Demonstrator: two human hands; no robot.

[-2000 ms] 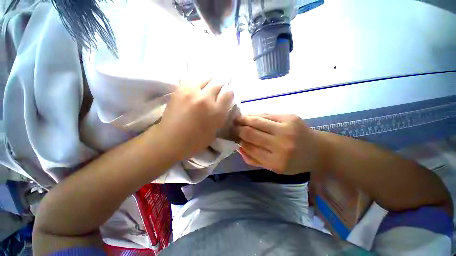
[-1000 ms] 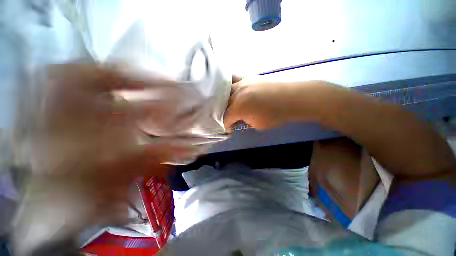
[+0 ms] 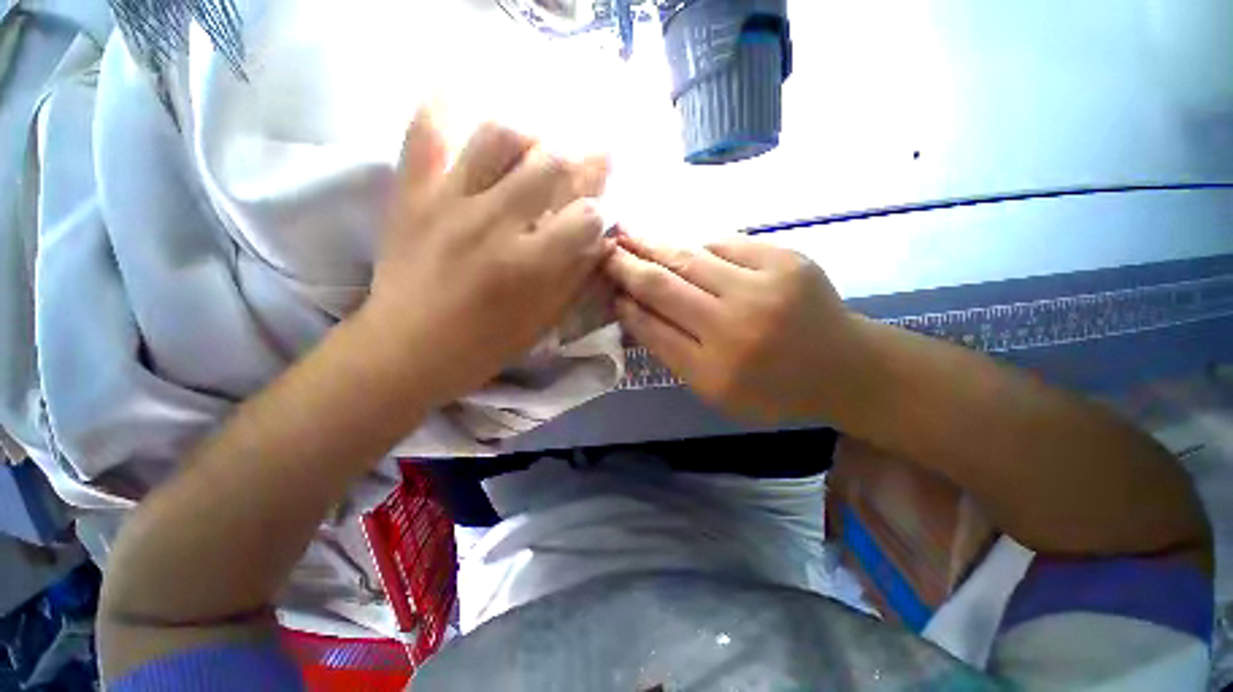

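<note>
A pale garment piece (image 3: 162, 257) lies in large folds at the left and runs under my left hand to the table's front edge. My left hand (image 3: 494, 257) is on the cloth, its thumb and fingers pinching the fabric edge. My right hand (image 3: 737, 318) meets it fingertip to fingertip and pinches the same edge, which is mostly hidden by the fingers. A grey-blue ribbed knob (image 3: 730, 102) hangs at the top centre, above and right of the hands. Small metal parts left of it are lost in glare.
The white machine bed (image 3: 974, 135) spans the upper right. A printed ruler (image 3: 1041, 322) runs along the grey front edge. A red lattice basket (image 3: 413, 548) with pale cloth is at the lower left. A brown box with a blue stripe (image 3: 906, 521) is under the table at the right.
My left hand was a blur at the left one second ago and is now back at my right fingertips. The head view has shifted, so more of the ribbed knob shows.
</note>
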